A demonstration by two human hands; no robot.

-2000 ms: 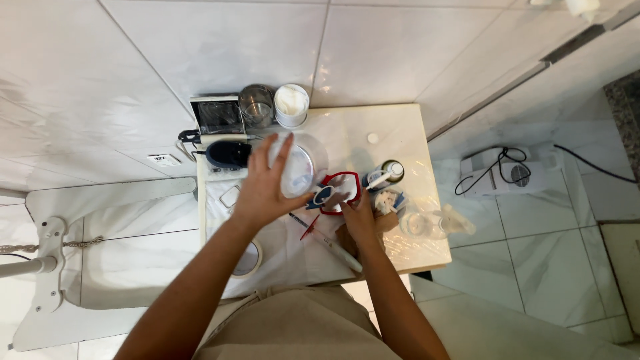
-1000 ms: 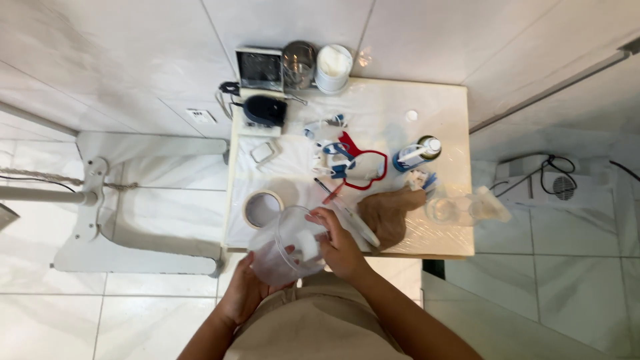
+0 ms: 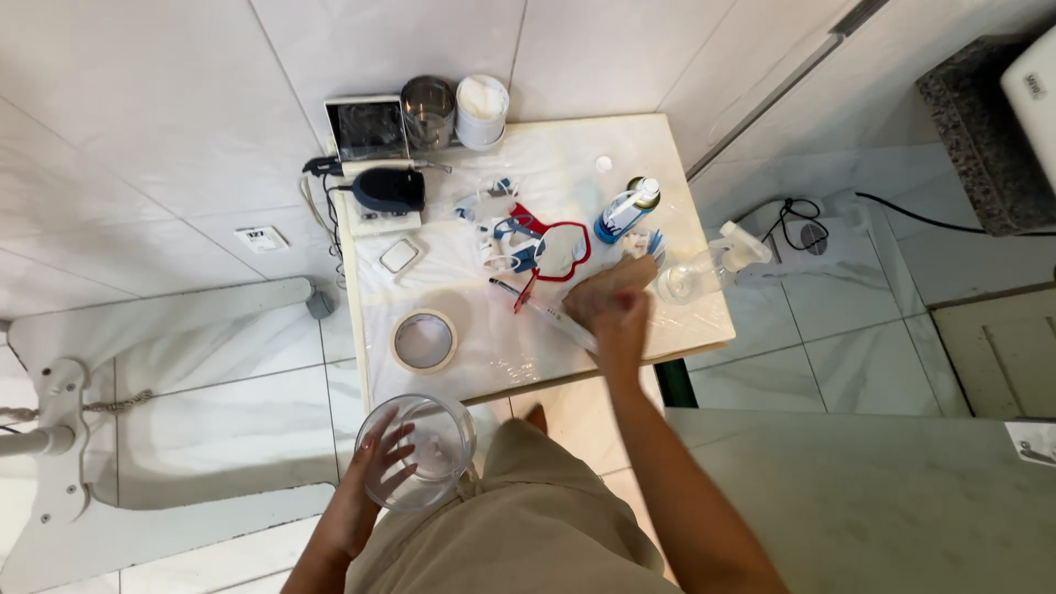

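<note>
My left hand (image 3: 384,462) holds a clear plastic container (image 3: 437,454) below the table's front edge, its fingers around the side; a few small pale bits show inside. Over a brown paper bag (image 3: 590,289) at the table's front right is my right hand (image 3: 623,318), blurred, its fingers bunched; whether it grips anything is not plain. Left of the bag lie a red-framed mirror (image 3: 563,250), blue and white plastic pieces (image 3: 516,243) and a pen-like tool (image 3: 561,323). A roll of masking tape (image 3: 423,341) lies near the front left.
On the white table (image 3: 536,363) stand a spray can (image 3: 627,210), a clear spray bottle (image 3: 681,280), a tub of white pads (image 3: 481,111) and a dark glass jar (image 3: 428,111). A black device (image 3: 388,190) and a screen (image 3: 369,129) are at back left. A metal stand base (image 3: 62,445) is left.
My right hand has left the clear container and moved right to the brown paper bag. The container remains in my left hand. Two seconds ago, my left hand held it over the table.
</note>
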